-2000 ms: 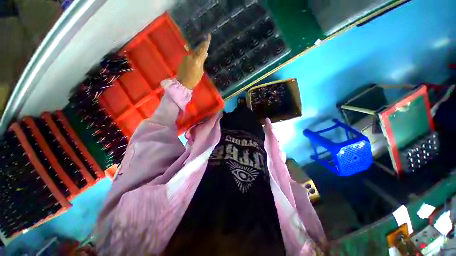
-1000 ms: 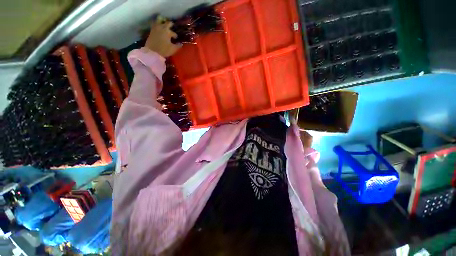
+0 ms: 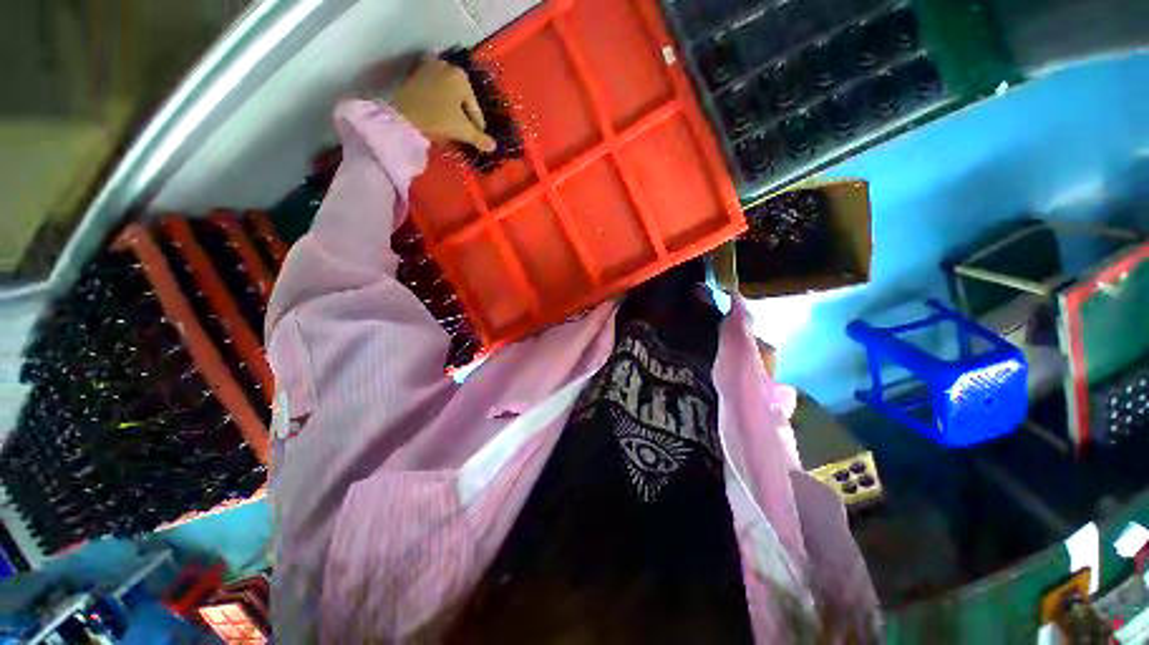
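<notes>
My left hand is at the upper left, over the near-left edge of the red-orange divided tray. Its fingers are curled on a cluster of black components with thin shiny leads. The tray compartments in view show bare red. More black parts lie along the tray's left side, partly behind my sleeve. My right hand shows only as a small patch of skin beyond the pink cuff, below the open box; its fingers cannot be made out.
A clear-grey moulded tray with dark pieces adjoins the red tray at right. An open cardboard box holds dark pieces. Dense black parts and red-orange strips lie left. A blue stool and red-framed board are right.
My left hand has gone from over the red tray to its left edge, then slightly back right with the black cluster. The view has shifted and tilted.
</notes>
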